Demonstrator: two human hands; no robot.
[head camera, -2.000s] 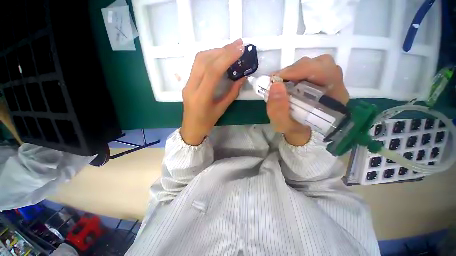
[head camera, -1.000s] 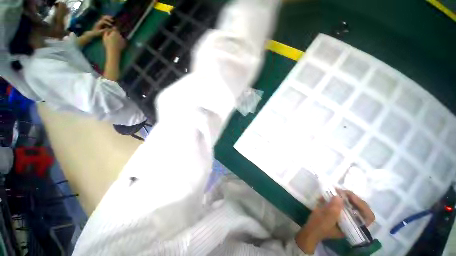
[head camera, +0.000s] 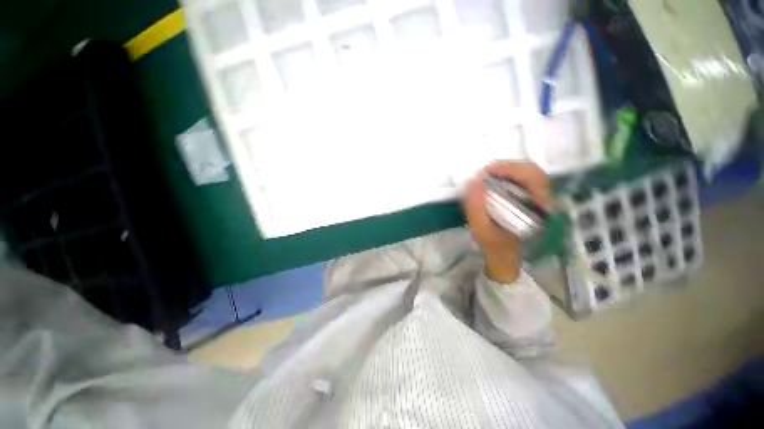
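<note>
My right hand (head camera: 505, 219) holds the dispensing syringe (head camera: 513, 207) at the front right edge of the white compartment tray (head camera: 230, 163). The syringe's green cap (head camera: 549, 238) shows behind the hand; the whole is blurred and the tip cannot be made out against the bright tray. My left hand is not in view; a blurred grey sleeve fills the lower left. No module housing shows in my right hand.
The black compartment tray (head camera: 105, 167) stands at left. A labelled slip (head camera: 203, 152) lies on the green mat (head camera: 335, 238). A blue-handled tool (head camera: 554, 70) lies on the white tray's right side, a green tool (head camera: 622, 134) beside it. The small parts tray (head camera: 578, 289) is at right.
The view has swung back toward the bench. My left arm, stretched out up over the mat one second ago, no longer is. The housing held in my left hand two seconds ago is out of sight.
</note>
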